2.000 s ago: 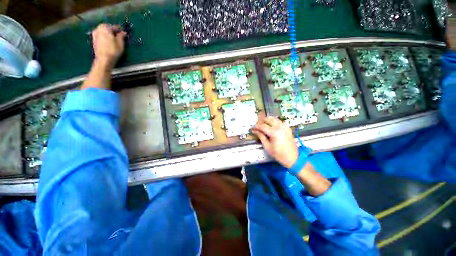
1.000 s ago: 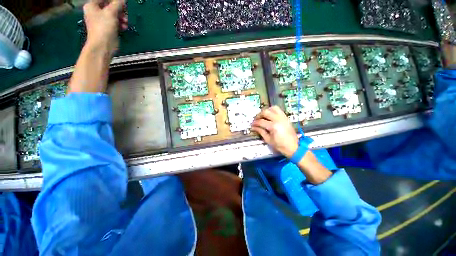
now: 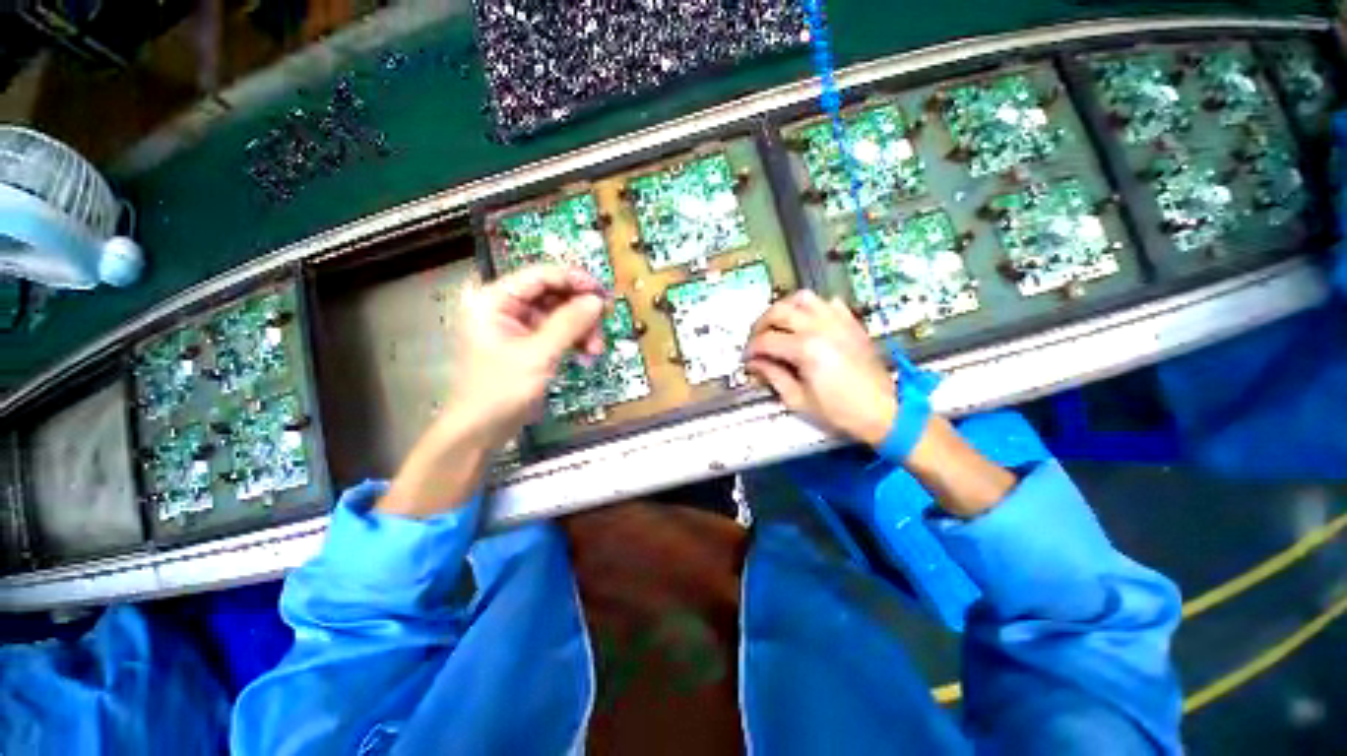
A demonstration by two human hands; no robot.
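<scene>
A dark-framed carrier [image 3: 638, 270] with a tan-orange base holds four green circuit boards. My left hand [image 3: 517, 347] is over its left boards, thumb and fingers pinched together, with a tiny dark bit at the fingertips; what it is cannot be made out. It partly hides the upper left and lower left boards. My right hand [image 3: 827, 369], with a blue wrist strap [image 3: 910, 417], rests at the lower right corner of the lower right board [image 3: 715, 318], fingers curled. Whether it holds a part is hidden.
Other carriers lie left [image 3: 307, 399] and right [image 3: 946, 192] on the conveyor. Behind the rail are a large component pile [image 3: 635, 52], a small component pile [image 3: 318, 141] and a fan [image 3: 59, 207]. A blue strap cord [image 3: 836, 118] hangs across. Another person's blue sleeve [image 3: 1256, 362] is at right.
My left hand has moved from the small component pile to over the left boards of the tan carrier. My right hand stays at the lower right board. The view has tilted.
</scene>
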